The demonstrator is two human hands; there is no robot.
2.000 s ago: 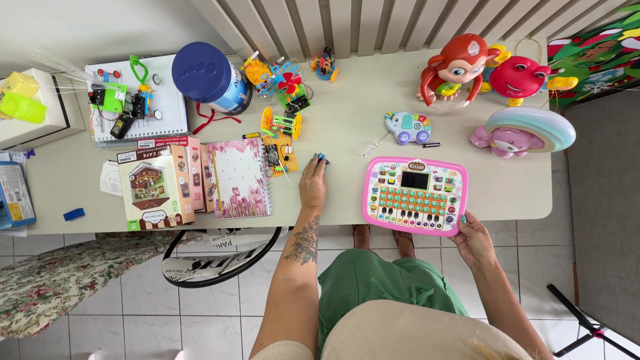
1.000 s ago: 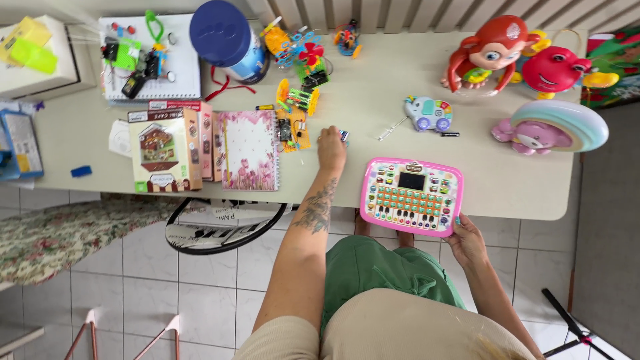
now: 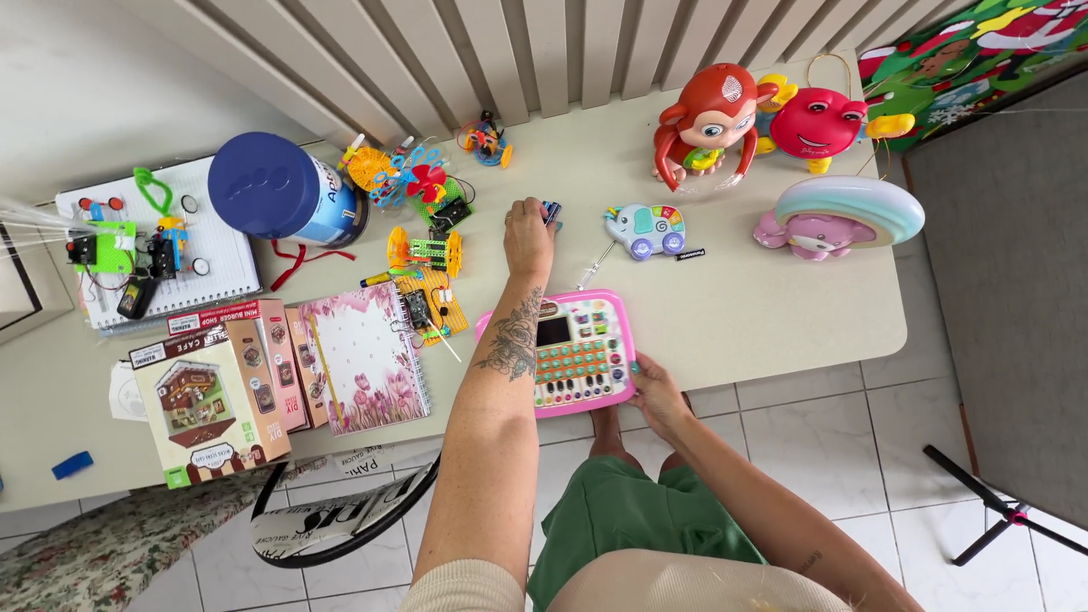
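Note:
My left hand [image 3: 529,238] reaches over the middle of the table, its fingers at a small dark blue object [image 3: 552,212], perhaps batteries; whether it grips or only touches this is unclear. With my right hand [image 3: 656,389] I hold the lower right corner of a pink toy learning tablet [image 3: 625,340] with a small dark screen and rows of buttons. My left forearm hides part of the tablet's left side. Beyond the tablet stand a toy elephant [image 3: 648,231] with purple wheels and a black battery [image 3: 691,254]. A small screwdriver [image 3: 597,265] with a clear handle lies between elephant and tablet.
At the right are a monkey toy [image 3: 712,119], a red smiling toy [image 3: 818,123] and a pink bear lamp [image 3: 829,231]. Leftward are small motorized kits [image 3: 425,252], a floral notebook [image 3: 365,361], craft boxes [image 3: 200,404] and a blue-lidded can [image 3: 255,187]. A slatted panel [image 3: 510,51] borders the back.
My left hand has moved away from me, farther over the table, with the small blue object at its fingers. My right hand stays at the tablet's corner. The view has shifted.

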